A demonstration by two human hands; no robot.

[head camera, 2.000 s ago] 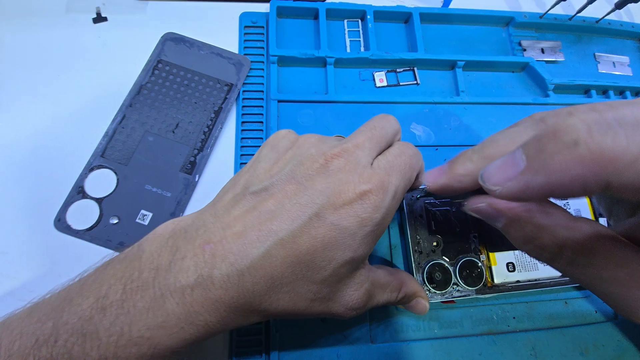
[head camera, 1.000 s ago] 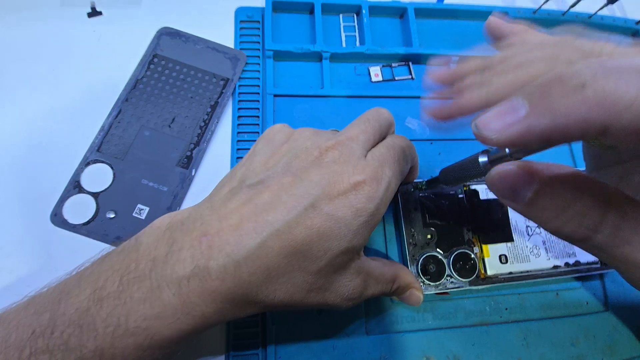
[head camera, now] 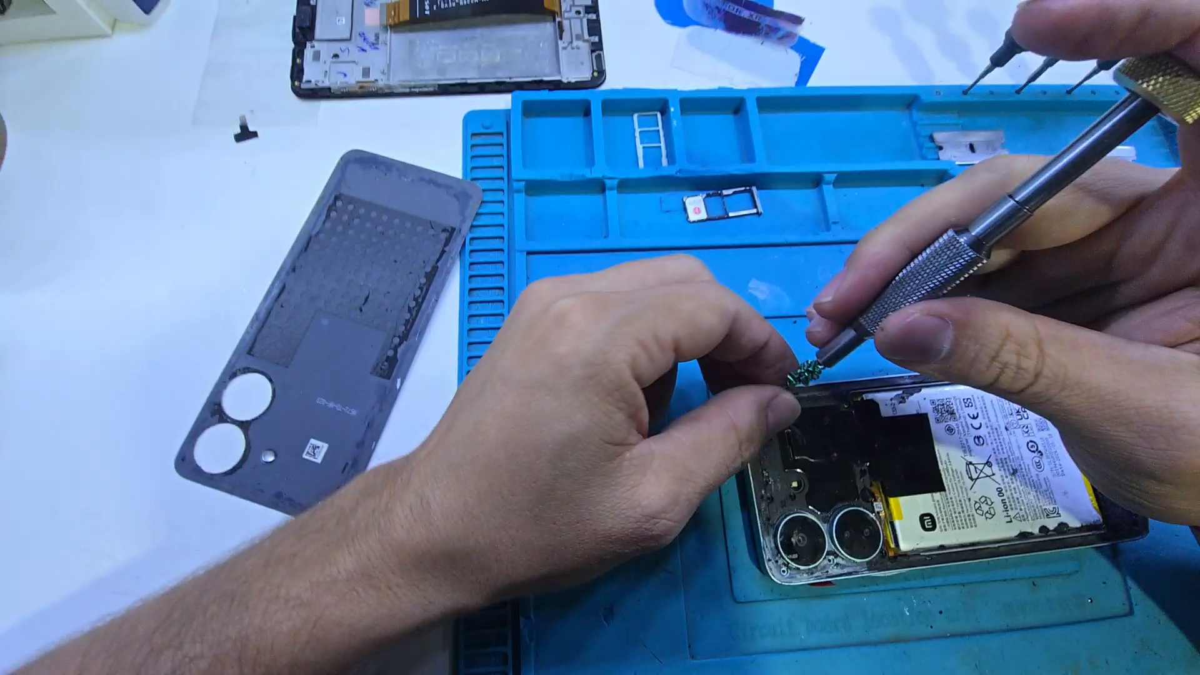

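Note:
An opened smartphone [head camera: 909,553] lies on a blue silicone repair mat [head camera: 609,619], its two camera rings, black film and white battery [head camera: 984,478] exposed. In my right hand [head camera: 1059,356] is a metal precision screwdriver [head camera: 947,267] with a knurled shaft, tilted down to the left. A clump of small green screws [head camera: 804,373] clings around its tip. My left hand [head camera: 619,422] has its thumb and forefinger at that clump, above the phone's upper left corner; whether they pinch a screw is unclear. A grey phone back cover [head camera: 328,328] with two camera holes lies left of the mat.
Two SIM trays [head camera: 649,141] [head camera: 722,204] and a metal blade [head camera: 968,146] rest in the mat's compartments. Several screwdriver bits [head camera: 996,61] stand at the mat's upper right. Another opened phone [head camera: 450,56] lies behind it. A small black part [head camera: 245,129] is at the upper left.
The screwdriver's tip has lifted from the phone's corner to my left fingertips. My left thumb has moved up from the phone's left edge. The view has shifted, bringing the second opened phone into sight.

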